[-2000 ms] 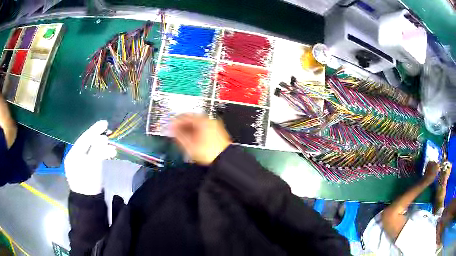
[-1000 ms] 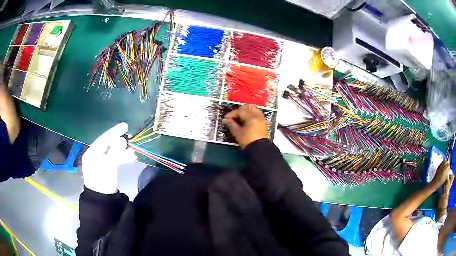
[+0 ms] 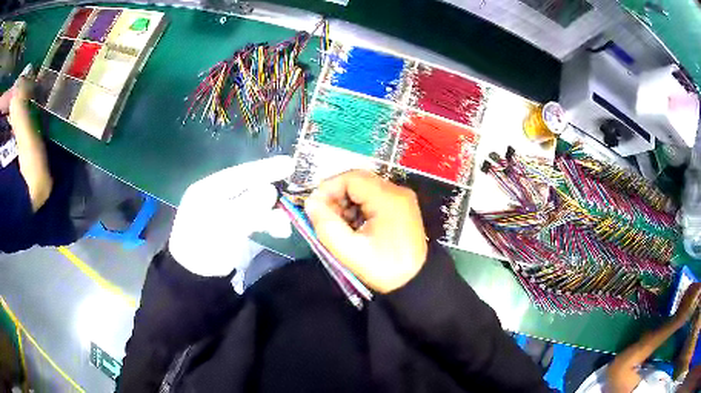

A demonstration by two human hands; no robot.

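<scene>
My left hand [image 3: 230, 211], in a white glove, pinches the dark end of a part-built wire harness [image 3: 327, 257]. Its blue, white and dark red wires hang down to the right. My bare right hand [image 3: 373, 226] is at the same end, fingertips together beside the glove's fingertips. Whether it holds a wire is hidden by the fingers. Behind the hands is the white sorting tray [image 3: 397, 115] with blue, dark red, green, red, white and black wires. My hands cover part of its white and black cells.
An incoming harness pile [image 3: 257, 80] lies left of the tray. The harness stack [image 3: 584, 222] lies right, below an amber spool [image 3: 543, 120] and a bench machine [image 3: 607, 100]. A second sorting tray [image 3: 96, 65] and a neighbour's arm [image 3: 31, 146] are far left. Another person's arm [image 3: 653, 338] is lower right.
My right hand has left the black-wire cell and come to my left hand. My left hand and the harness now show further right. The whole view has shifted, with the tray further right.
</scene>
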